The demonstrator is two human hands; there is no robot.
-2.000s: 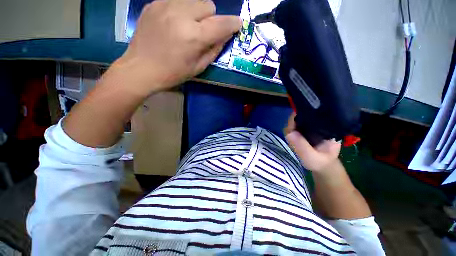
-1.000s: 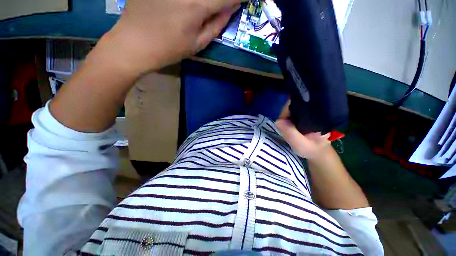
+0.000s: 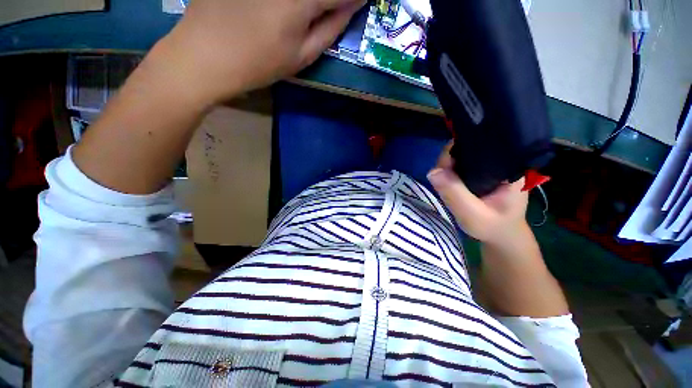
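Note:
My right hand (image 3: 485, 201) is shut on the lower end of the soldering gun (image 3: 489, 91), a bulky black body with a pale label strip. The gun's nose is out of the picture at the top. My left hand (image 3: 265, 42) is over the left part of the flat unit, its fingertips cut off by the top edge, so what they hold is hidden. The green circuit board (image 3: 398, 60) lies at the unit's near edge, with thin dark and red lead wires (image 3: 408, 29) above it.
The bench's green edge (image 3: 364, 92) crosses the view. A gun cord (image 3: 631, 95) with a white connector (image 3: 640, 20) lies at right on a pale mat (image 3: 580, 64). Stacked white-edged units (image 3: 664, 193) stand at far right. A cardboard box (image 3: 231, 174) is below the bench.
The bench and unit have shifted up in the picture since the first frame, so the nose and my left fingertips are now out of view. Since the second frame the gun has moved slightly right.

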